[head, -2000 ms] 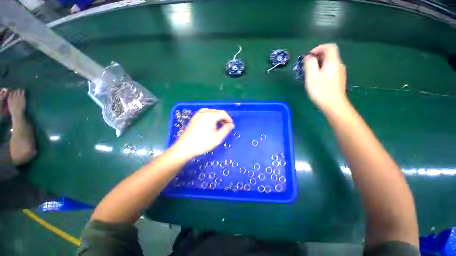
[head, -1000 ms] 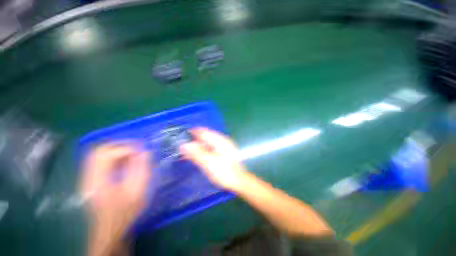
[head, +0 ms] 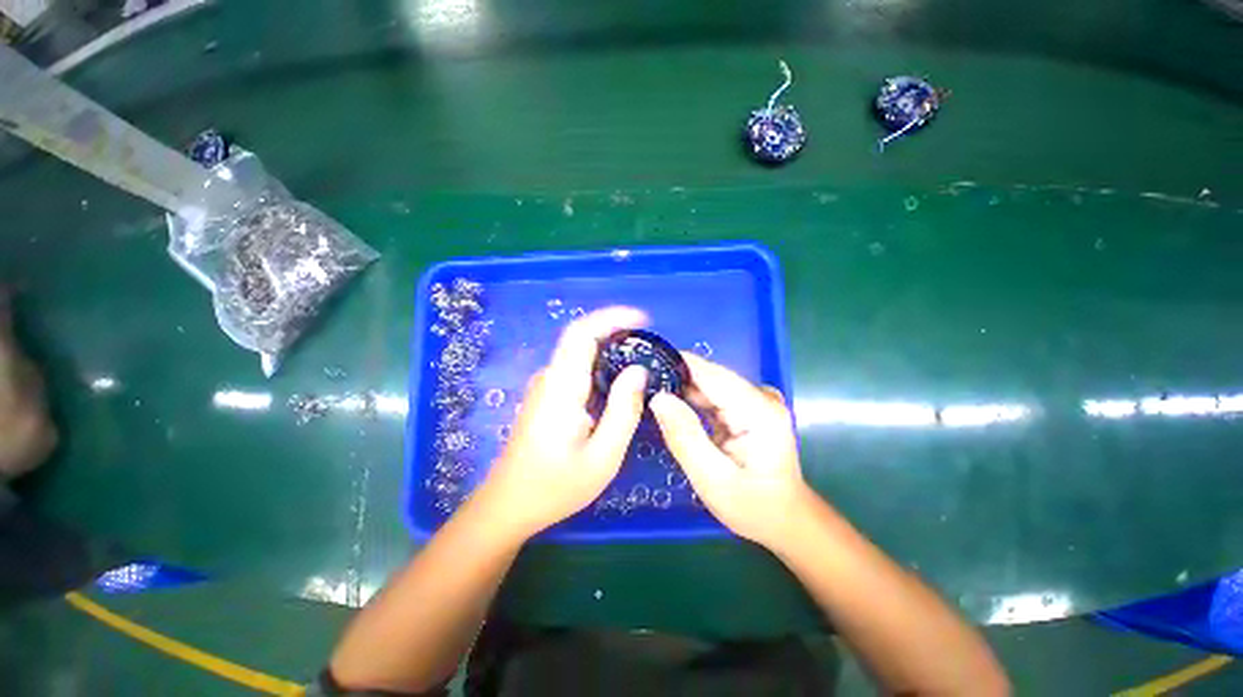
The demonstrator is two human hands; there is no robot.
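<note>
A dark round motor unit (head: 638, 365) is held between both hands above the blue tray (head: 777, 293). My left hand (head: 579, 429) grips its left side, with the thumb on its face. My right hand (head: 736, 443) grips its right and lower side. Reddish-brown leads seem to show at the right fingers. Thin metal rings (head: 457, 361) are clustered along the tray's left side, and more lie loose across the bottom, partly hidden by my hands. Whether a ring is on the held unit I cannot tell.
Two motor units with pale leads lie at the back right, one (head: 776, 134) left of the other (head: 907, 104). A clear bag of small parts (head: 280, 266) lies left, under a pale bar (head: 96, 123). Another dark unit (head: 207, 147) is behind it. A person's arm (head: 21, 395) shows far left.
Both hands have come together over the tray around a motor unit. Two seconds ago my right hand was at a unit at the back. The camera view has shifted.
</note>
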